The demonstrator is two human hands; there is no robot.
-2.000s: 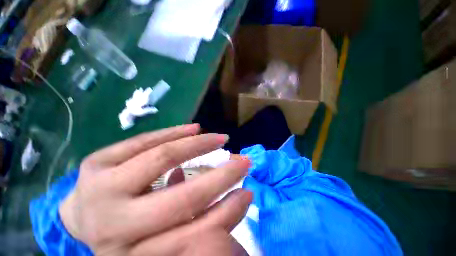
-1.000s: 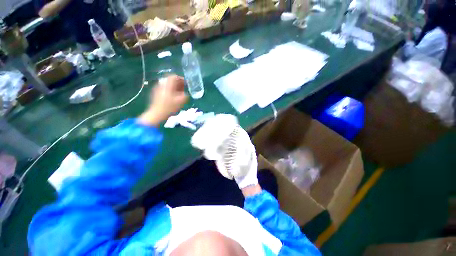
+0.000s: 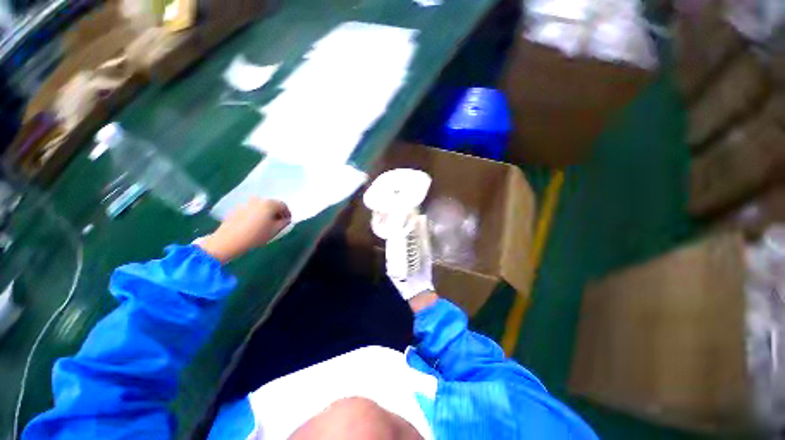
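Note:
My right hand (image 3: 410, 268), in a white glove, holds a white clip fan (image 3: 398, 191) with its round head up, over the near edge of an open carton. My left hand (image 3: 250, 229), bare, is over the bench with its fingers closed on a whitish bubble bag (image 3: 318, 191). This bag lies askew at the near end of the flat stack of bubble bags (image 3: 344, 82). The picture is blurred, and the fingertips of both hands are only partly clear.
The open carton (image 3: 516, 232) below the bench edge holds clear-wrapped items. A blue stool (image 3: 478, 125) and a carton piled with bags (image 3: 572, 103) stand beyond. A plastic bottle (image 3: 159, 172) lies on the bench beside a pale block (image 3: 126, 199). Another carton (image 3: 663, 326) is at right.
My left hand has moved from beside the bottle to the bubble bags, and one bag now sits out from the stack. My right hand has moved the fan to the carton's edge. The view has turned.

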